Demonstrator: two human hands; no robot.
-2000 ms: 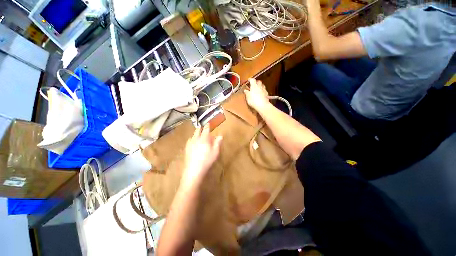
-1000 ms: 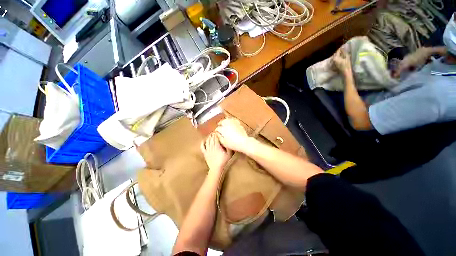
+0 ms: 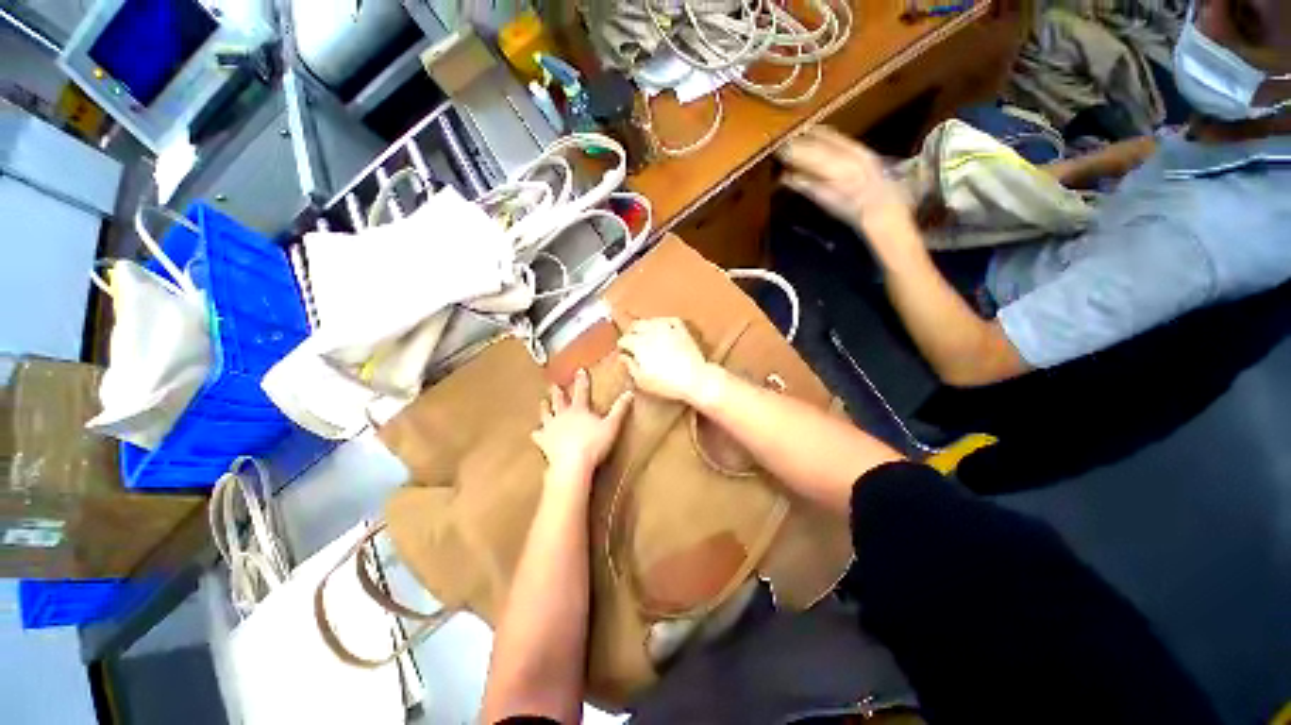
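A large tan-brown bag panel lies spread in front of me, its lower part over my lap. A small reddish-brown patch lies at its upper edge. My left hand rests flat on the panel just below the patch, fingers apart. My right hand is at the patch's right end, fingers bent; whether they pinch anything is hidden. A narrow brown handle loops across the panel below my hands. A rounded reddish-brown piece shows within the loop.
Off-white bags with cord handles lie beyond the panel. A blue crate and a cardboard box stand left. White bags lie lower left. Cord coils are on a wooden desk. A seated person is at right.
My hands first came together at the patch, then moved slightly apart; my left fingers have spread onto the panel. The seated person's near hand has lifted off a light bag on their lap.
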